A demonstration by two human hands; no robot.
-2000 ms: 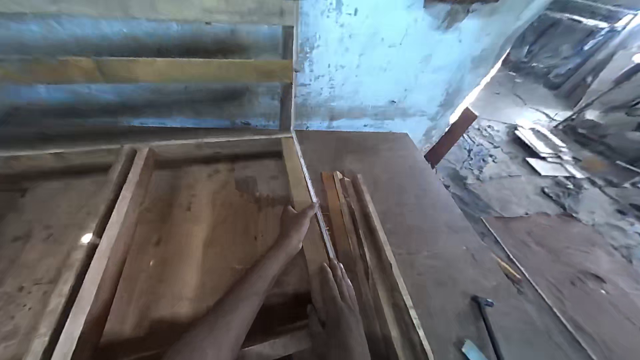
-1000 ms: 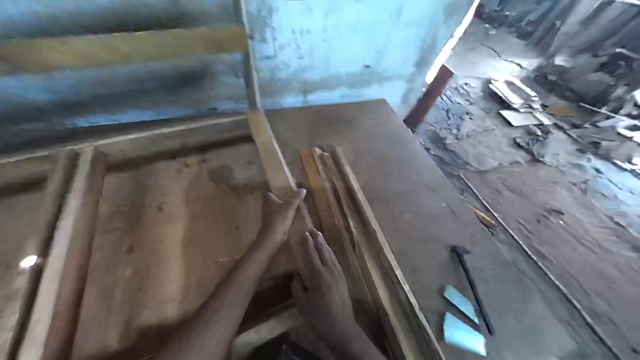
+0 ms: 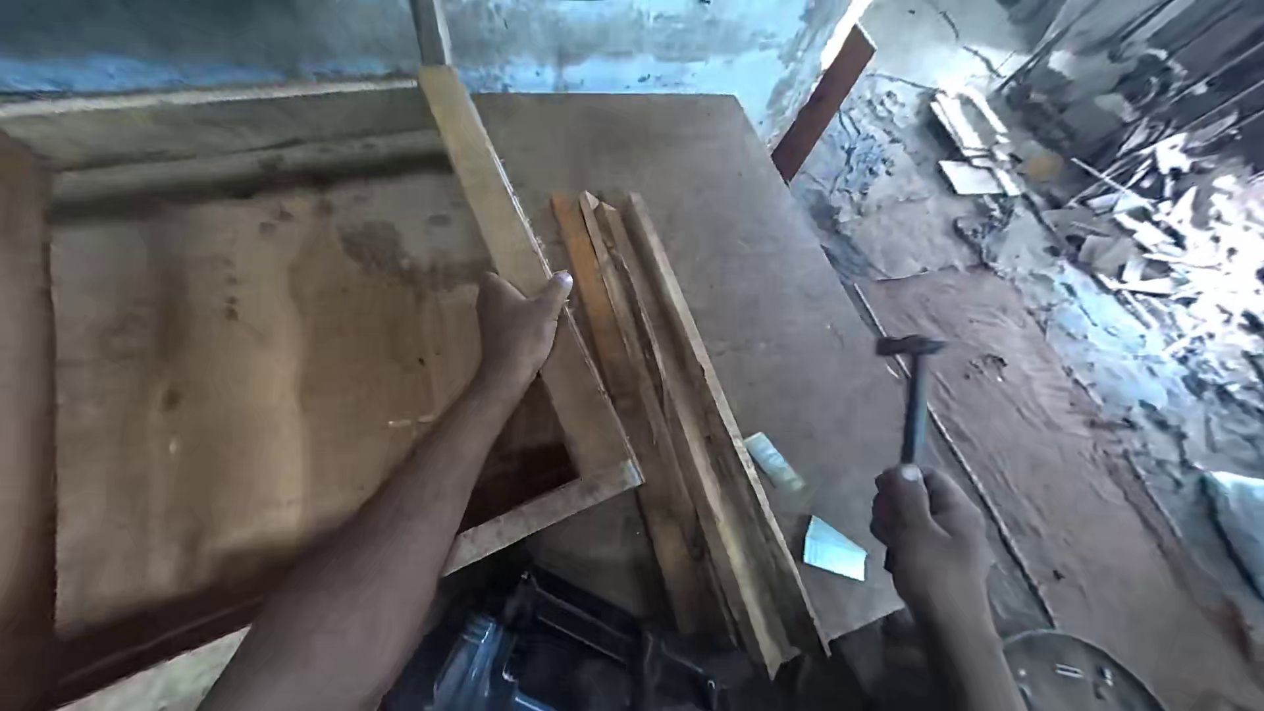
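My left hand (image 3: 518, 321) grips the side rail of a wooden frame (image 3: 484, 188), its thumb over the rail's outer edge, about midway along. The frame lies on a plywood-topped table (image 3: 800, 326). My right hand (image 3: 933, 533) holds a hammer (image 3: 916, 395) by its handle, head up, at the table's right edge. Between the hands, several loose wooden strips (image 3: 681, 395) lie side by side, close to the rail. Two small pale pieces (image 3: 834, 548) rest on the tabletop to the right of the strips.
A blue painted wall (image 3: 632, 44) stands behind the table. A reddish board (image 3: 825, 104) leans at the far corner. Wood scraps (image 3: 1175, 237) litter the floor at the right. A dark plastic object (image 3: 573, 642) sits below the frame's near corner, and a round stool top (image 3: 1076, 676) shows lower right.
My right hand has left the frame rail and taken hold of the hammer, which lay on the tabletop before. My left hand stays on the rail.
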